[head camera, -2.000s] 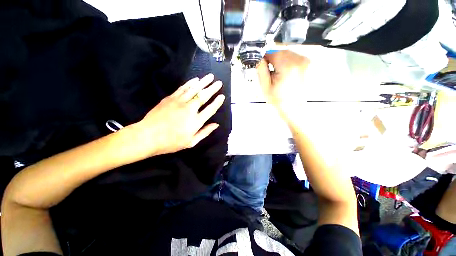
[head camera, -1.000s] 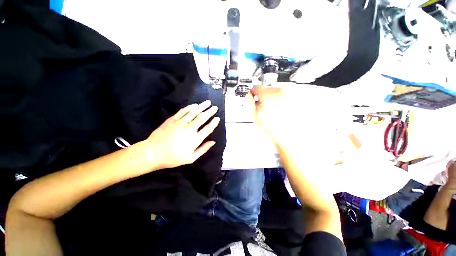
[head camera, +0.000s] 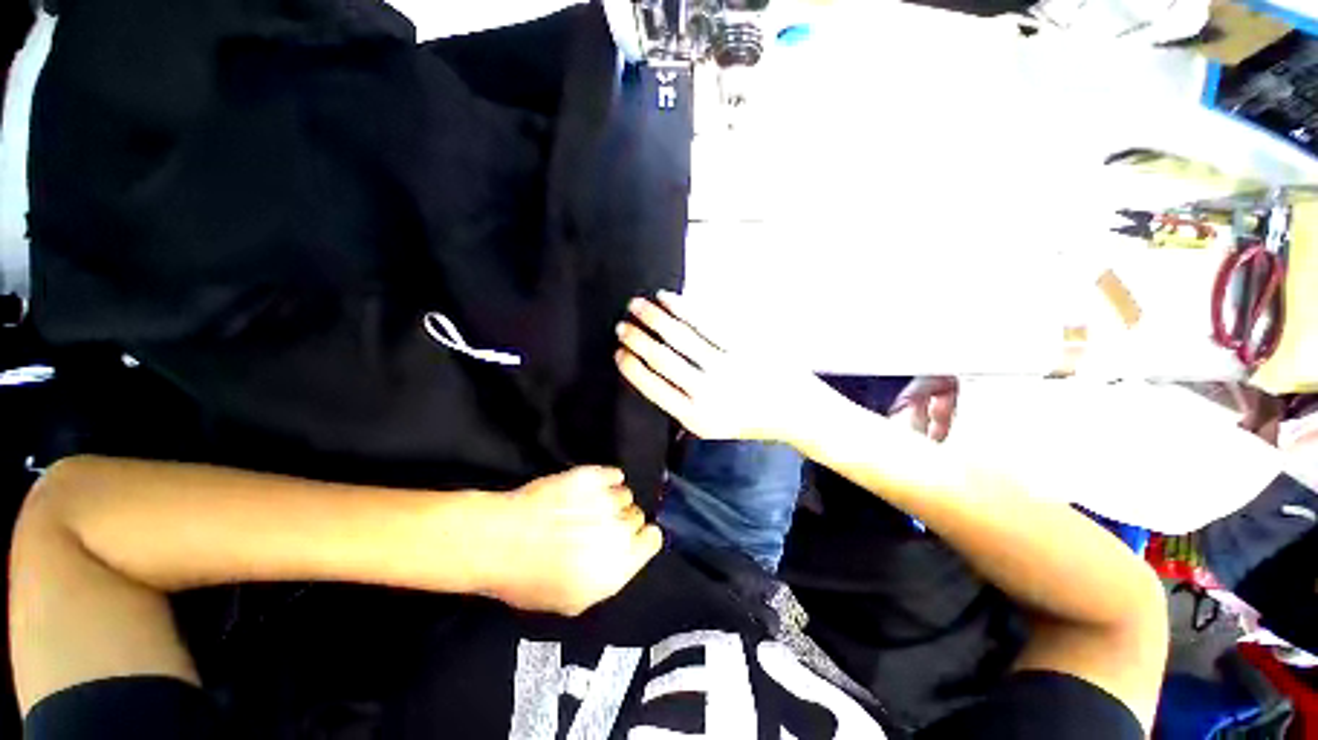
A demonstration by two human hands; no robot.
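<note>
A black garment [head camera: 318, 217] covers the left of the sewing table and hangs into the lap. A white cord loop [head camera: 460, 341] lies on it. Its straight right edge runs from the machine's needle area [head camera: 668, 44] down to the lap. My left hand [head camera: 578, 541] is closed on the garment's edge near the lap, fingers curled. My right hand [head camera: 697, 370] lies with fingers extended on the garment's right edge at the table front, palm down. A small white mark shows on the fabric beside the needle area. The presser foot is partly cut off by the top edge.
The white table [head camera: 896, 217] spreads to the right. Red-handled scissors [head camera: 1249, 302] and a small tool lie at its right, with tan tape bits [head camera: 1117, 297] nearby. Another person's fingers [head camera: 929, 406] show beyond the table's front edge. Coloured items lie at lower right.
My left hand has moved down from the fabric near the needle to the lap and closed. My right hand has moved from beside the machine to the garment edge. The view has tilted down.
</note>
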